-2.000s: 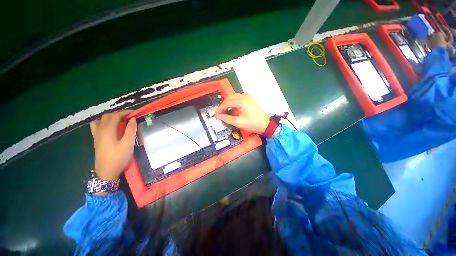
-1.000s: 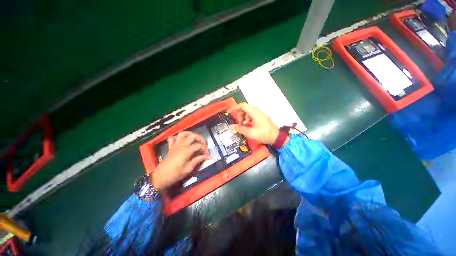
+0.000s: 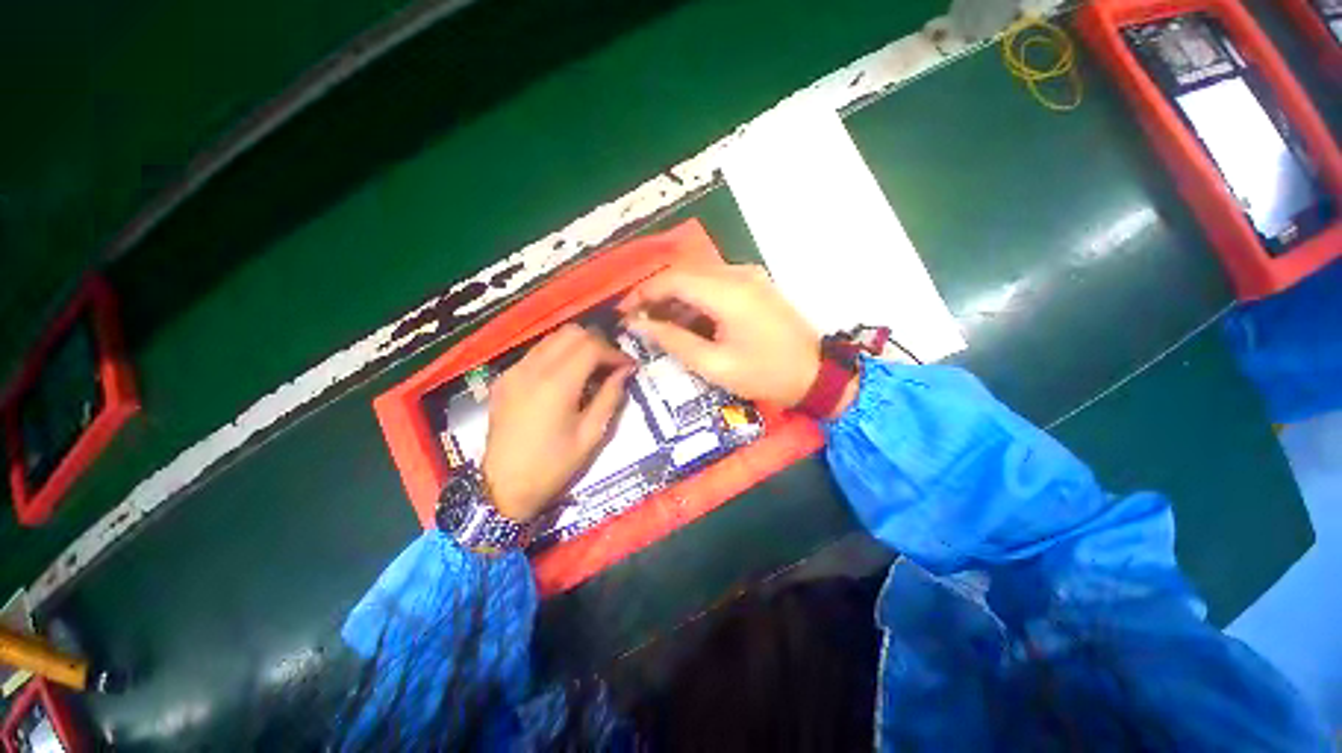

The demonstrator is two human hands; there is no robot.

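Note:
An open tablet (image 3: 626, 459) lies in a red frame (image 3: 633, 541) on the green bench in front of me. Its bright battery and the mainboard (image 3: 689, 400) partly show. My left hand (image 3: 548, 419) is over the battery, with its fingertips bent together at the battery's edge beside the mainboard. My right hand (image 3: 732, 331) is over the tablet's upper right part, thumb and fingers pinched near the top of the mainboard. The two hands' fingertips are close together. Whether either hand holds a small piece is too blurred to tell.
A white strip (image 3: 839, 221) lies right of the frame. A yellow wire loop (image 3: 1041, 65) lies by the post's foot. Another red-framed tablet (image 3: 1248, 144) is at the right, and one (image 3: 66, 397) is on the belt at far left. A yellow tool (image 3: 41, 658) shows at lower left.
My left hand has moved over the battery to the mainboard's edge, close to my right fingertips. My right hand stays at the tablet's upper right. The view has shifted, putting the right-hand tablet nearer the picture's edge.

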